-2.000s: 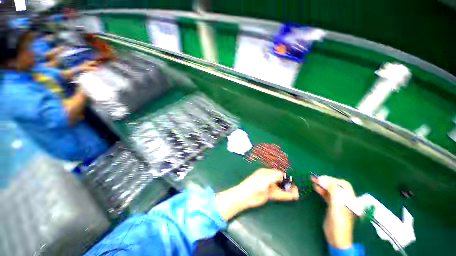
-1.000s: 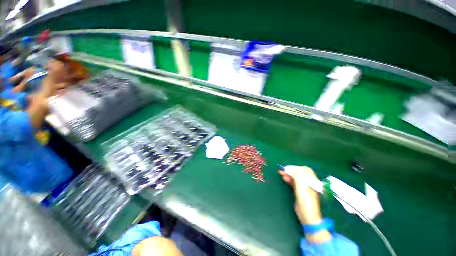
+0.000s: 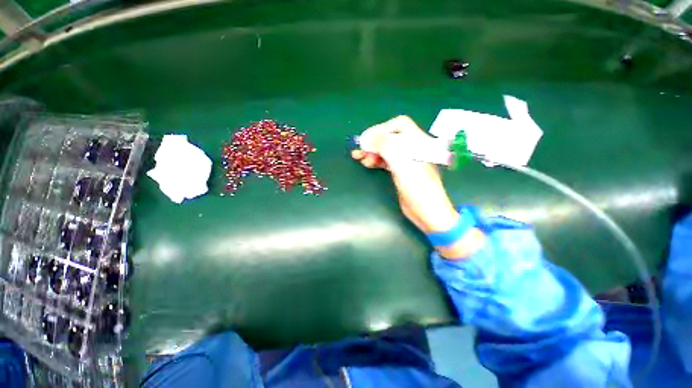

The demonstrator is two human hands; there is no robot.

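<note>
My right hand (image 3: 398, 148) is shut on the white dispensing syringe (image 3: 429, 151), held like a pen, its small blue tip pointing left above the green bench. A bright green adapter (image 3: 460, 149) is at its rear, with a clear air hose (image 3: 599, 216) curving down to the right. A loose pile of tiny red parts (image 3: 269, 155) lies left of the hand, not touching it. The clear blister tray (image 3: 45, 182) holds dark glossy housings in pockets at the far left. My left hand is not in view.
A small white wipe (image 3: 180, 168) lies between tray and pile. A larger white wipe (image 3: 493, 136) lies partly behind the syringe. A black housing (image 3: 457, 69) lies alone toward the back. A blue sleeve (image 3: 677, 280) shows at the right edge.
The view has turned down toward the bench. My left hand, seen holding a dark piece near the pile two seconds ago, has left the picture. My right hand still holds the syringe.
</note>
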